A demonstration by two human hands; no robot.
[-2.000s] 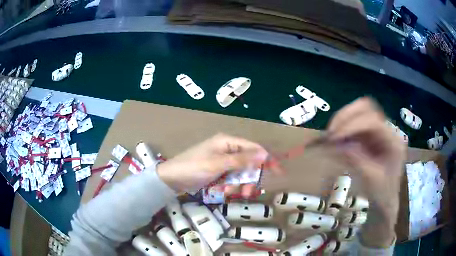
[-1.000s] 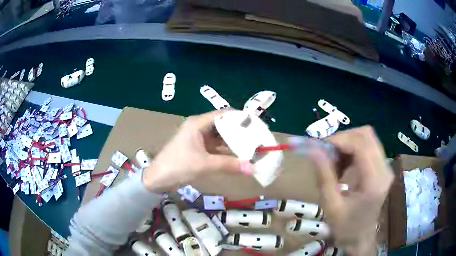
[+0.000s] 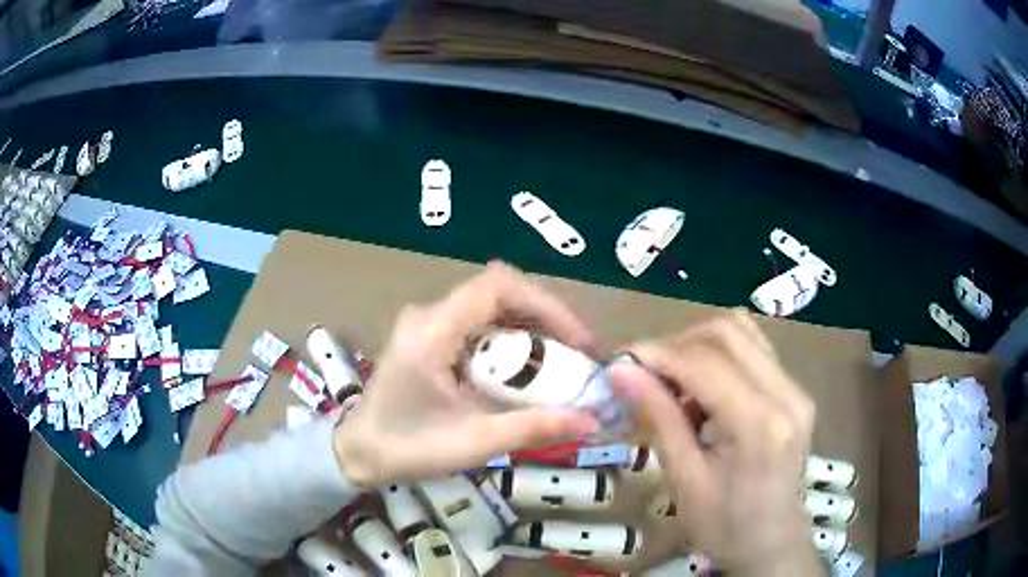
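Observation:
My left hand (image 3: pixel 434 394) holds a white car body shell (image 3: pixel 521 363) with dark window bands above the cardboard work sheet (image 3: pixel 372 276). My right hand (image 3: pixel 721 423) meets it at the shell's right end and pinches a small silver-white tag (image 3: pixel 610 404) with a thin dark wire curving over it. The fingertips hide how tag and shell join. More white car bodies (image 3: pixel 555 487) lie on the sheet below my hands, with a red strip and tags among them.
A pile of tags and red strips (image 3: pixel 102 327) lies at left. An open carton (image 3: pixel 896 451) with white pieces stands at right. The green belt (image 3: pixel 338 135) carries scattered white car parts. Stacked cardboard (image 3: pixel 609 40) lies beyond it.
The shell has turned from its hollow side to its banded outside. My right hand has come in against its end with the tag. Parts on the belt have moved right.

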